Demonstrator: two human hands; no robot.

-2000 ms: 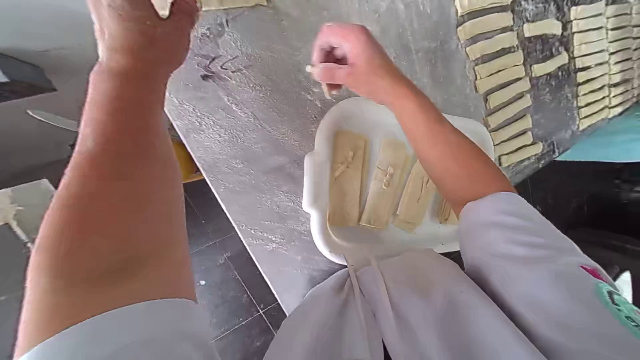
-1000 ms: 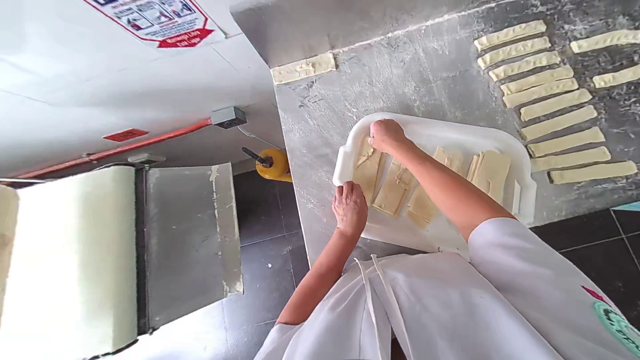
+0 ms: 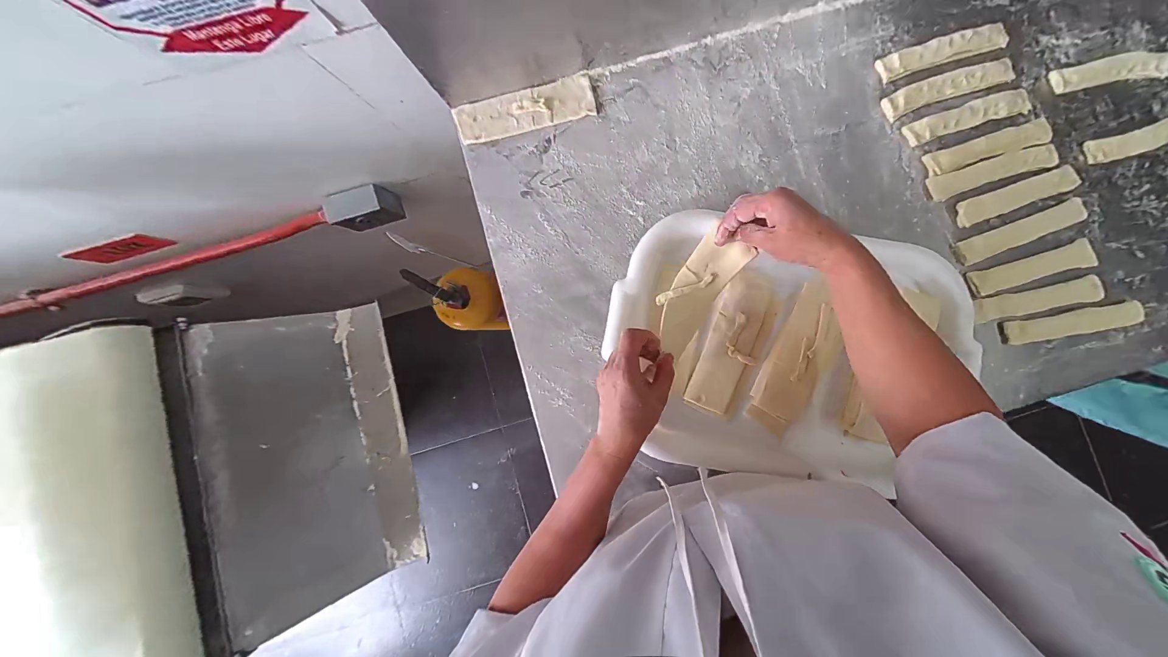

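A white plastic tray (image 3: 931, 260) at the table's front edge holds several flat dough strips, such as the one (image 3: 730, 347) with thin dough scraps on top. My right hand (image 3: 776, 224) pinches the upper end of the leftmost dough strip (image 3: 698, 287), which looks lifted and tilted over the tray. At the tray's left rim is my left hand (image 3: 636, 383), fingers curled by the strip's lower end; whether it grips the dough I cannot tell. Another flat dough strip (image 3: 525, 109) with a scrap on it lies at the table's far left corner.
Rows of narrow dough strips (image 3: 1017, 187) lie at the right on the floured metal table (image 3: 657, 164). Left of the table, a yellow container (image 3: 470, 299) stands near a machine with a grey metal plate (image 3: 283, 465). A red pipe (image 3: 182, 265) runs along the wall.
Two seconds ago my right hand was over the table beyond the tray and my left hand at the upper left. Now both are at the tray, and the leftmost strip's upper end is raised.
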